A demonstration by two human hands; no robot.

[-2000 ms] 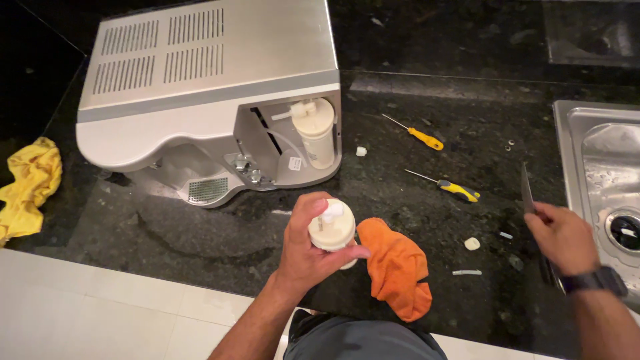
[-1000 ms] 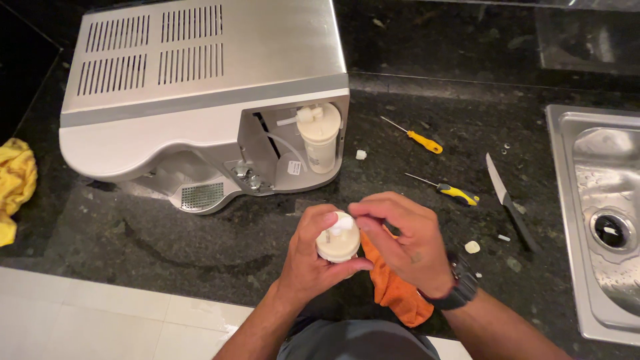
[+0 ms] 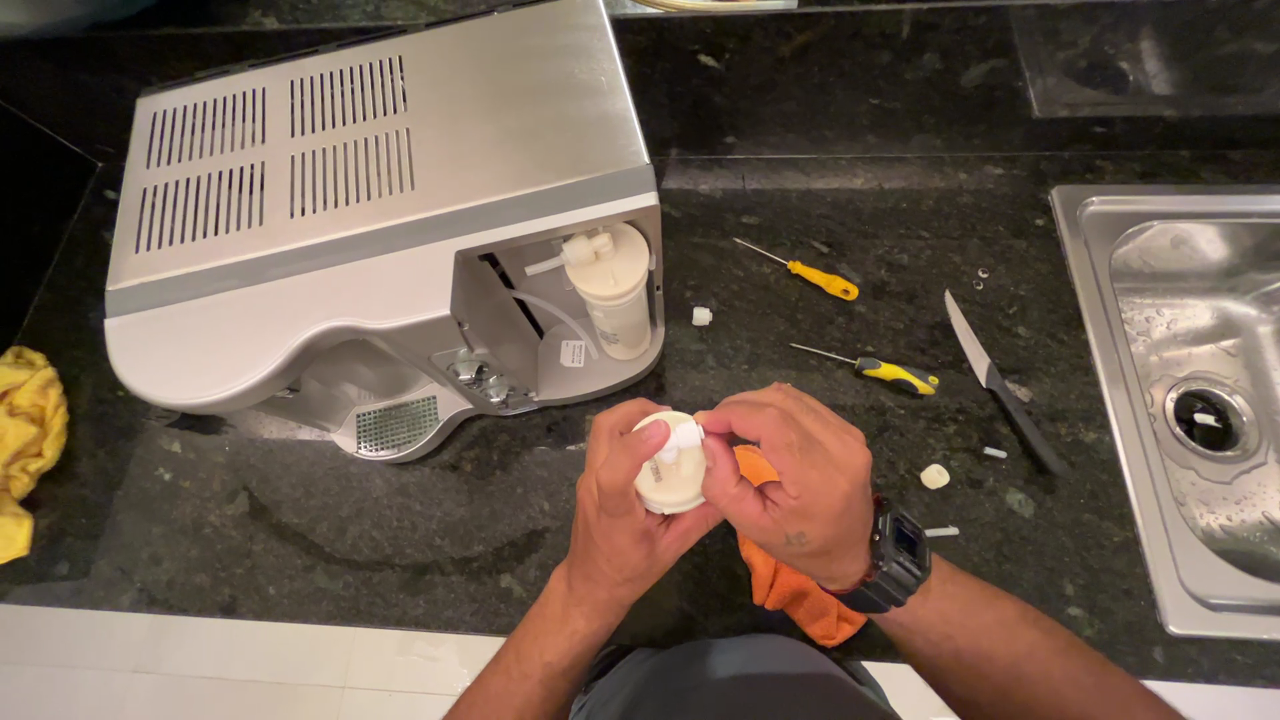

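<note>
My left hand [image 3: 625, 500] grips a white filter cartridge [image 3: 672, 488] over the dark stone counter, its round cap facing up. The fingertips of my right hand [image 3: 785, 480], which wears a black watch, pinch the small white elbow fitting [image 3: 682, 436] on that cap. An orange cloth [image 3: 800, 595] lies partly under my right hand. Left of my hands stands a silver water dispenser [image 3: 400, 240] with a second white filter cartridge [image 3: 612, 285] in its open side bay. A thin translucent tube [image 3: 565, 320] curves inside the bay.
Two yellow-handled screwdrivers [image 3: 822, 280] [image 3: 897, 375], a black-handled knife [image 3: 1010, 400], a small white fitting [image 3: 702, 316], a cream cap [image 3: 935, 476] and short tube pieces [image 3: 942, 531] lie right of the dispenser. A steel sink [image 3: 1085, 300] is at the right, a yellow cloth [image 3: 30, 440] at the far left.
Two seconds ago my right hand held the knife near the sink; the knife now lies on the counter. My right hand has moved left to the cap of the cartridge in my left hand.
</note>
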